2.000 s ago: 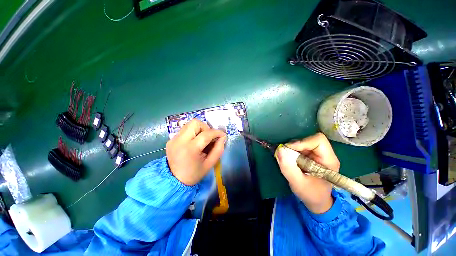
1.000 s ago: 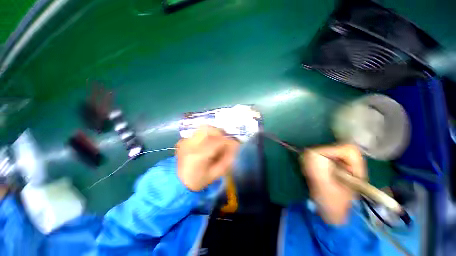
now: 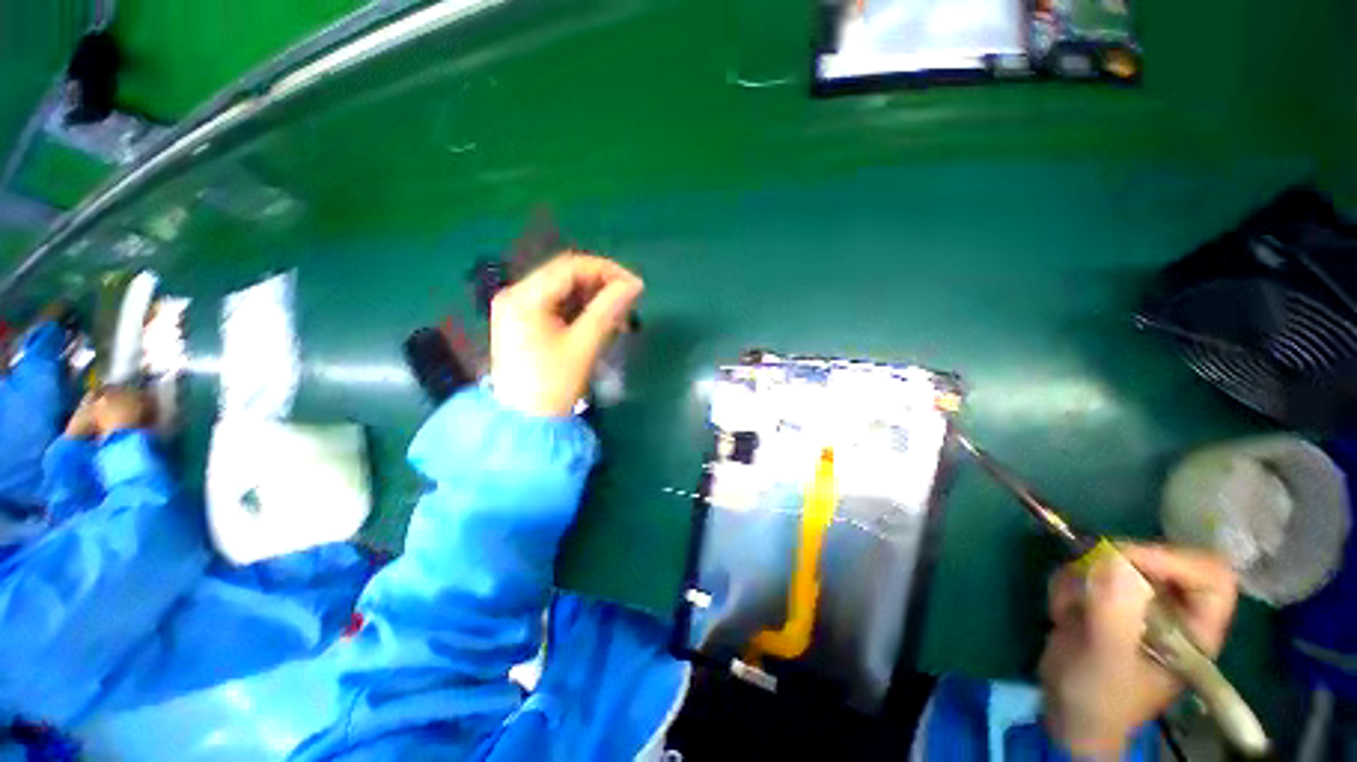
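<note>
An open tablet (image 3: pixel 744 566) lies on the green bench in front of me, with its bright mainboard (image 3: pixel 878 410) across the far end and an orange-yellow flex cable (image 3: pixel 808 558) down its middle. My right hand (image 3: pixel 1124 640) holds the soldering iron (image 3: pixel 1208 688); its thin tip is near the tablet's far right corner. My left hand (image 3: pixel 558 331) is raised left of the tablet, over the small dark parts, thumb and forefinger curled together. Blur hides whether it pinches anything. A thin wire crosses the tablet. A black ribbed bundle (image 3: pixel 435 362) is left of my left hand.
A second open tablet (image 3: pixel 967 75) lies at the far side. A white roll (image 3: pixel 287 488) and a clear plastic bag (image 3: pixel 259 350) are at left. A cleaning pot (image 3: pixel 1262 514) and black fume fan (image 3: pixel 1272 320) are at right. Another person's hands (image 3: pixel 116 410) show at far left.
My left hand has left the mainboard and moved left to the small parts. The view has swung left, so the bench things appear further right. The tablet's mainboard and flex cable are now uncovered.
</note>
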